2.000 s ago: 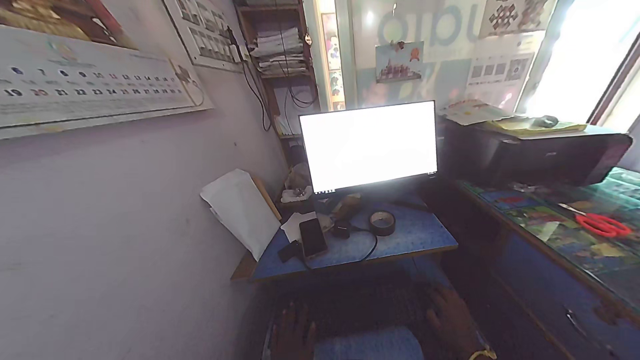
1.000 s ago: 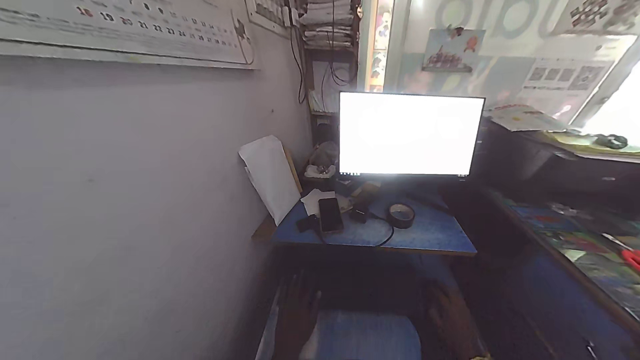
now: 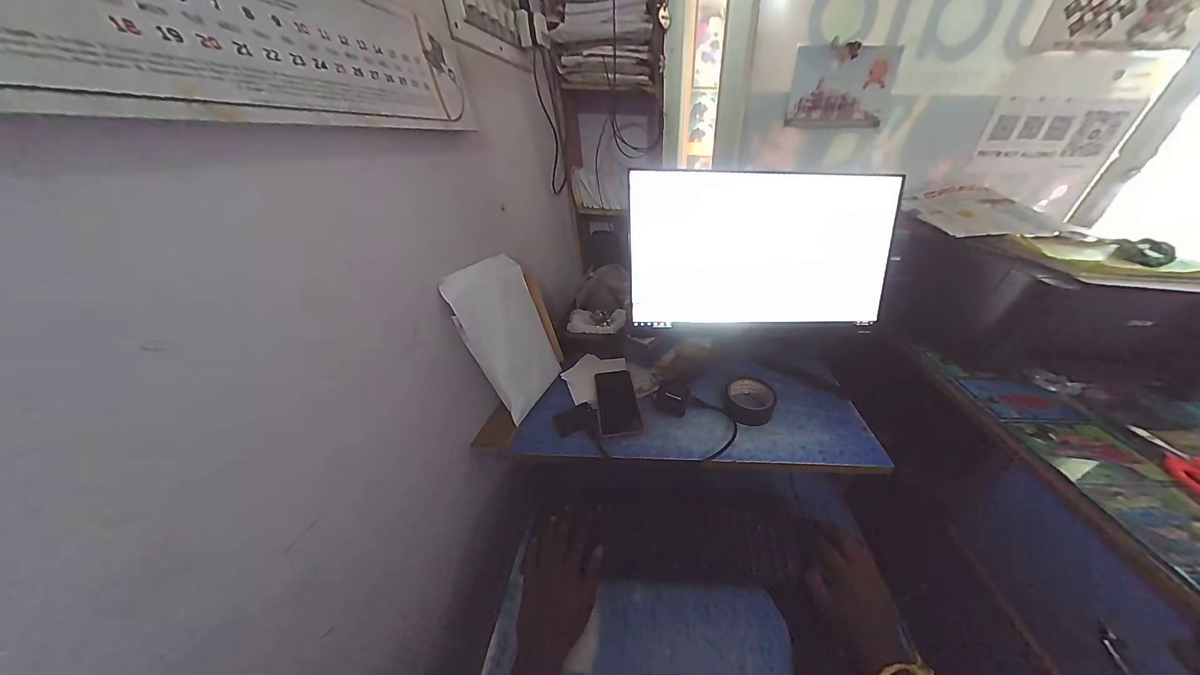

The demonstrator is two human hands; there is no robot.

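Note:
A dark keyboard [image 3: 698,542] lies in shadow on a lower blue shelf. My left hand [image 3: 560,586] rests at its left end, palm down with the fingers spread a little. At the right end, my right hand [image 3: 848,586] lies low with its fingers curved; whether a mouse is under it cannot be seen. Above the shelf, a monitor [image 3: 764,248] with a bright, washed-out screen stands behind a blue desktop [image 3: 675,442]. On that desktop are a smartphone [image 3: 618,403], a roll of dark tape [image 3: 750,401] and a small black device [image 3: 671,398] by a cable.
A white envelope [image 3: 502,333] leans against the left wall. To the right, a black printer [image 3: 1078,300] carries papers [image 3: 984,212] and stands by a glass-topped counter [image 3: 1078,450] with red-handled scissors [image 3: 1183,471] at the edge. A wall calendar [image 3: 234,66] hangs upper left.
The view has swung, so the monitor and desk sit further right than two seconds ago. Both hands remain near the ends of the keyboard.

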